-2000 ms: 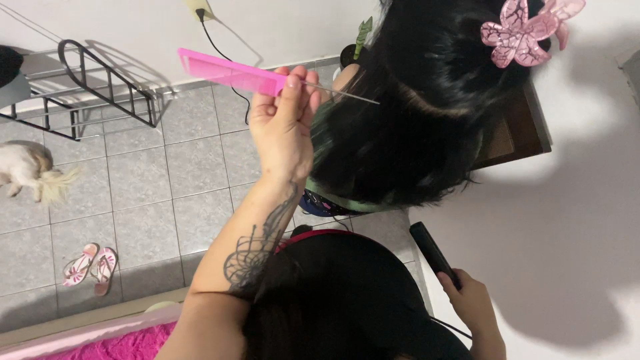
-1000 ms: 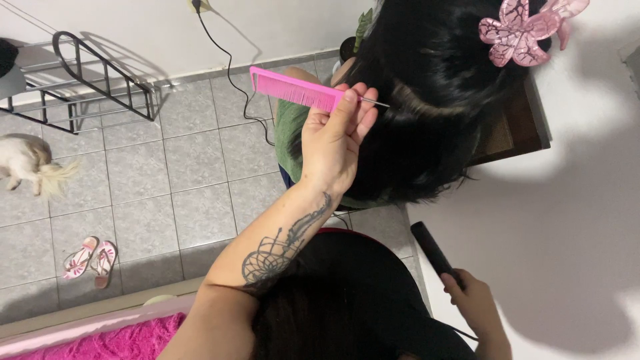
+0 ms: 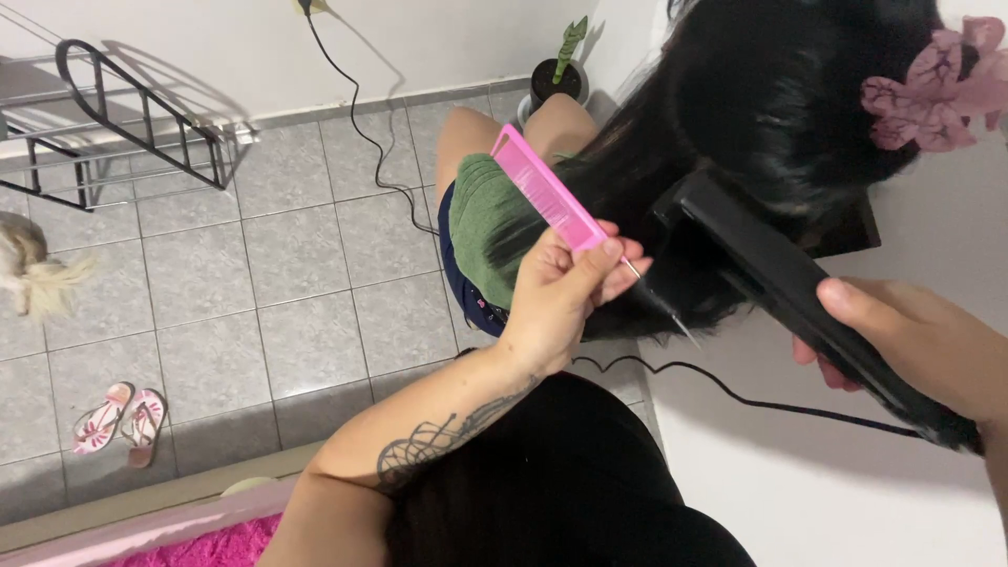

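Observation:
Between the thumb and fingers of my left hand point(image 3: 571, 276) is a pink rat-tail comb point(image 3: 543, 189), its teeth end up and left, its thin metal tail pointing down and right by the hair. My right hand point(image 3: 890, 339) grips a black hair straightener point(image 3: 772, 276). The straightener's plate end lies at the long black hair point(image 3: 630, 181) of a seated person, just below a parting; whether hair is between the plates cannot be told. A pink flower-shaped hair claw point(image 3: 917, 98) holds the upper hair.
A black cord point(image 3: 740, 402) runs from the straightener past the person's back. Another cord point(image 3: 354, 118) drops from a wall outlet to the tiled floor. Around are a potted plant point(image 3: 557, 83), a black metal rack point(image 3: 150, 118), flip-flops point(image 3: 142, 425), a furry animal point(image 3: 31, 268) and pink fabric point(image 3: 213, 543).
My right hand has brought the straightener up from low beside me to the hair. My left hand has tilted the comb, so its tail now points more downward, away from the parting.

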